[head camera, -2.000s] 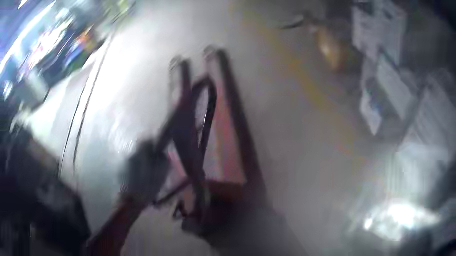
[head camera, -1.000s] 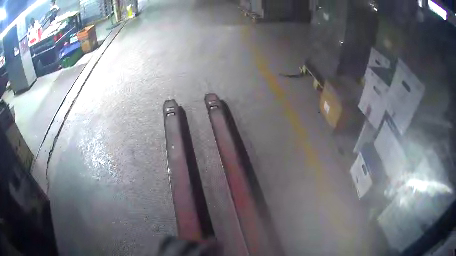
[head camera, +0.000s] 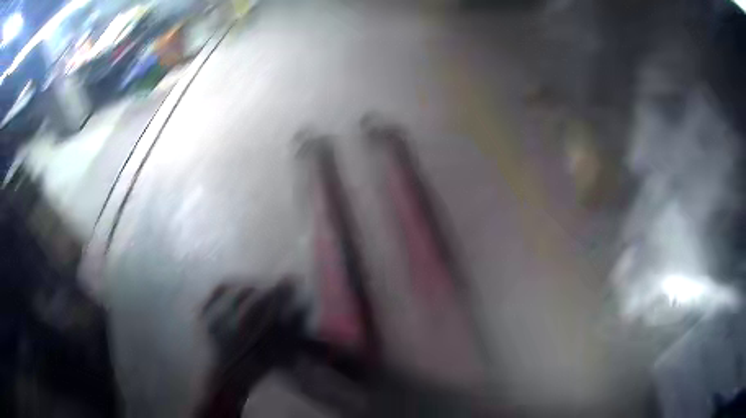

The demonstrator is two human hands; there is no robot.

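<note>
The view is strongly blurred. The two long red forks (head camera: 335, 269) of a hand pallet truck stretch forward from the lower middle, low over the floor, with no load on them. My left hand (head camera: 253, 322) is at the lower left of the forks, dark and smeared, with its fingers curled around the tow handle. The dark tow handle (head camera: 348, 359) runs right from the hand across the base of the forks; its shape is unclear. My right hand cannot be made out.
A yellow floor line (head camera: 515, 175) runs right of the forks. Beyond it are a blurred brownish carton (head camera: 590, 163) and white cartons (head camera: 675, 180). Curved dark floor lines run on the left, with a blurred, cluttered work area at upper left. A dark bulk fills the lower left edge.
Since one second ago, the fork tips appear higher and further right in the picture. My left hand and the dark handle have come into fuller view at the bottom. The view has blurred.
</note>
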